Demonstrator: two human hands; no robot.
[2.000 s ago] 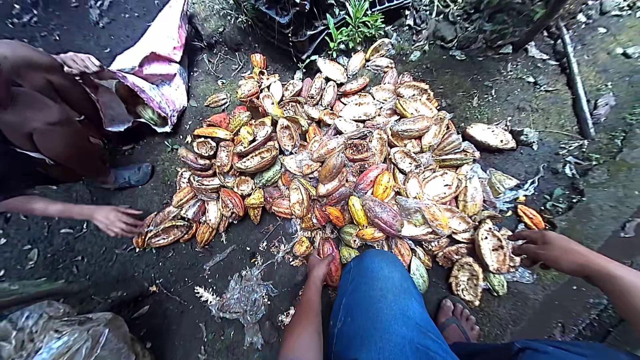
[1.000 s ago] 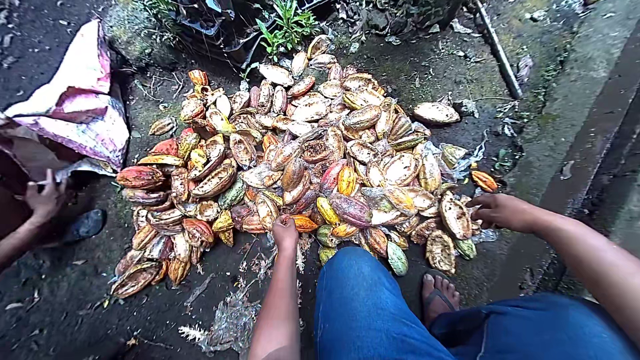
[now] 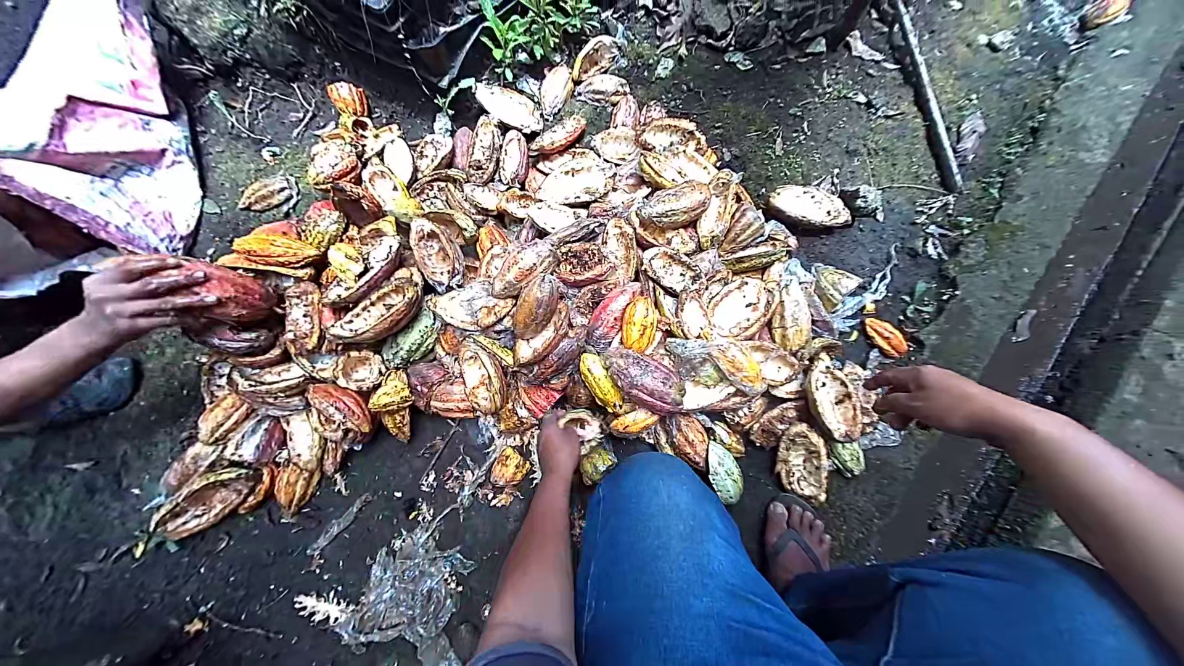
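A broad heap of cacao pods and opened cacao husks [image 3: 573, 268] lies on dark soil. My left hand [image 3: 559, 446] is at the heap's near edge, beside my knee, touching a pale opened husk [image 3: 583, 425]; its fingers are partly hidden, so its grip is unclear. My right hand [image 3: 911, 396] rests with fingers spread at the heap's right edge, next to a brown husk half [image 3: 833, 400]. Just beyond it lies a small orange pod piece [image 3: 885, 338]. At the left, another person's hand [image 3: 139, 294] is on a reddish-brown cacao pod [image 3: 233, 290].
A white and pink sack [image 3: 111, 139] lies at the upper left. Crumpled clear plastic [image 3: 407, 592] is on the soil in front. A stick [image 3: 928, 102] and a concrete edge [image 3: 1045, 277] run along the right. Black plastic with green plants [image 3: 536, 32] stands behind the heap.
The other person's hand, away from the heap one second ago, is now on a reddish pod at its left side. My right hand stays by the heap's right edge.
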